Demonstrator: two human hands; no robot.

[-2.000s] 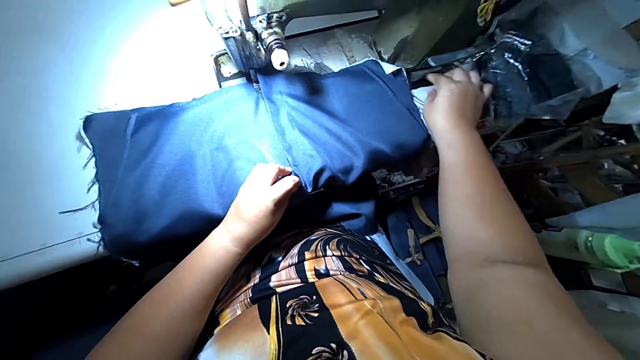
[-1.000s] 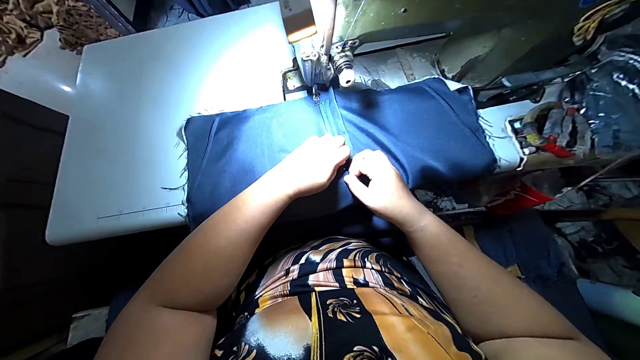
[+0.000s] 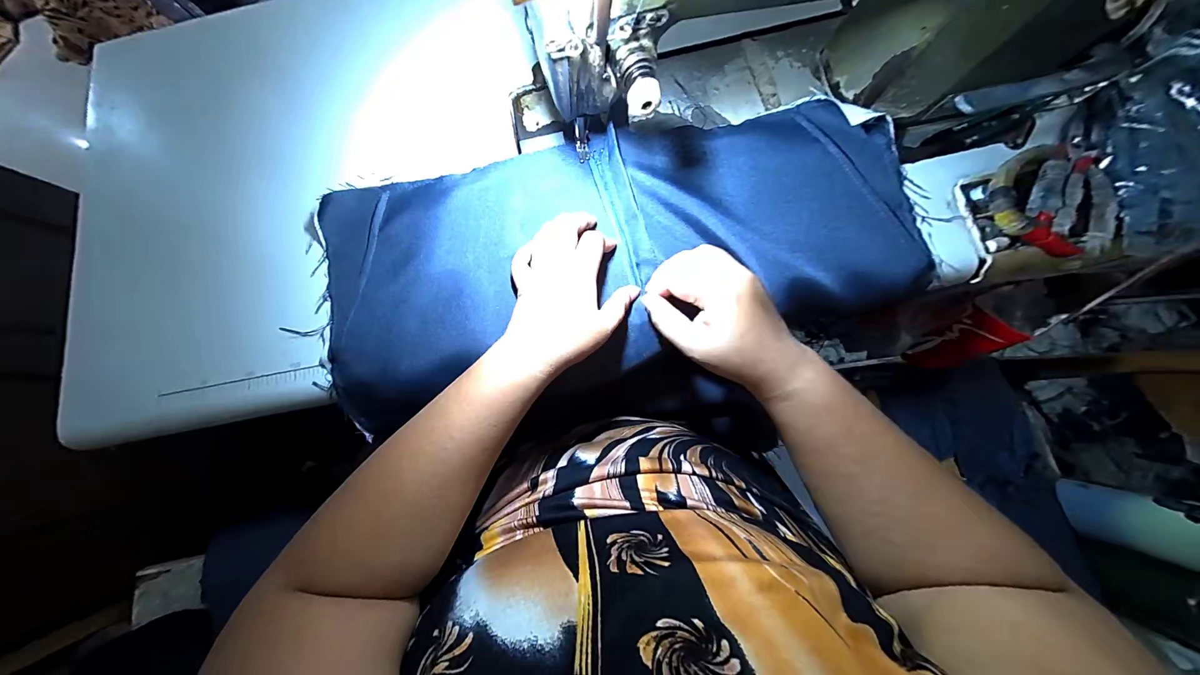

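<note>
Navy blue fabric [image 3: 450, 253] with frayed edges lies across the bed of a sewing machine [image 3: 600, 56], and a seam runs through its middle toward me. The presser foot [image 3: 582, 141] stands at the fabric's far edge, on the seam's left side. My left hand [image 3: 567, 291] rests on the cloth left of the seam, fingers spread, its thumb reaching to the seam. Just right of it, my right hand [image 3: 717, 314] pinches the fabric at the seam between thumb and forefinger. The near part of the cloth hangs over the table edge toward my lap, in shadow.
The white table top [image 3: 216, 206] extends left, with a ruler scale marked near its front edge. At the right are scissors or pliers with wrapped handles [image 3: 1012, 211], a red item [image 3: 966, 337] bearing writing, and plastic-wrapped material [image 3: 1158, 141]. A pale green roll [image 3: 1125, 525] lies lower right.
My right hand, at the fabric's far right corner two seconds ago, has come to the seam beside my left hand. Since one second ago, my left hand's fingers have spread flatter. The view has shifted.
</note>
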